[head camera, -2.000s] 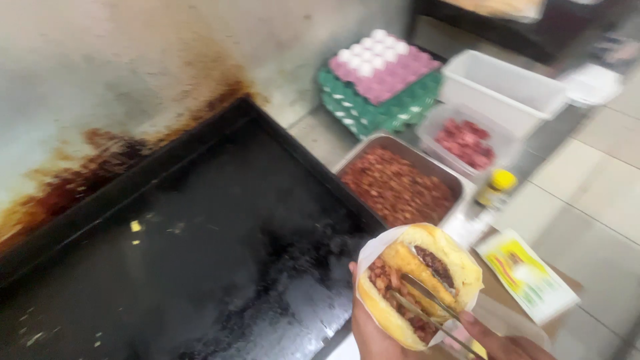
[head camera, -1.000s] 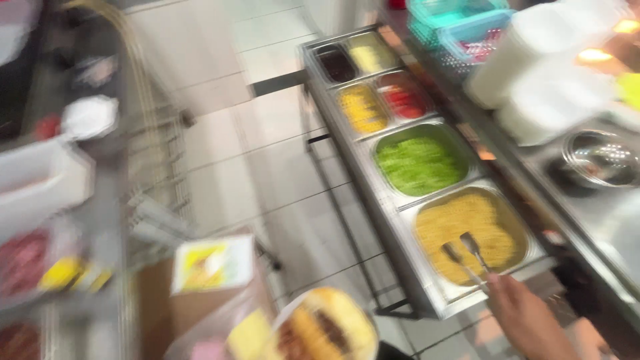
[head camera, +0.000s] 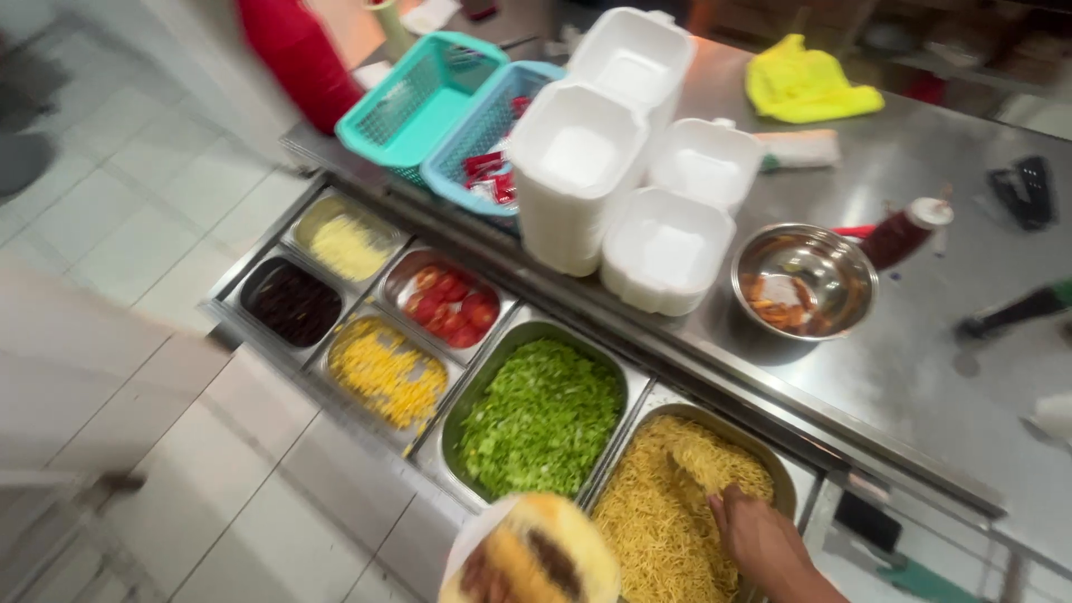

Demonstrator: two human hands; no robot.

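Observation:
My right hand (head camera: 758, 536) is closed over the pan of thin yellow potato sticks (head camera: 662, 519) at the bottom right. The tongs are hardly visible; their tips appear sunk in the sticks. An opened bun with chopped meat and a dark patty (head camera: 536, 557), in white paper, shows at the bottom edge, in front of the lettuce pan. My left hand is out of view beneath it. Beside the sticks lies a pan of shredded lettuce (head camera: 544, 419). Farther left are pans of corn (head camera: 389, 373), sliced tomatoes (head camera: 448, 306), shredded cheese (head camera: 347, 247) and a dark filling (head camera: 293, 306).
White foam containers (head camera: 578, 167) stand stacked behind the pans, with a teal basket (head camera: 419, 100) and a blue basket of sachets (head camera: 486, 159) to their left. A steel bowl (head camera: 804, 280), a sauce bottle (head camera: 909, 230) and a yellow cloth (head camera: 808, 84) rest on the steel counter.
The view has swung from the griddle to the topping pans. My right hand has moved from the bun to the potato sticks; the tongs, seen above them a second ago, are now lower in them.

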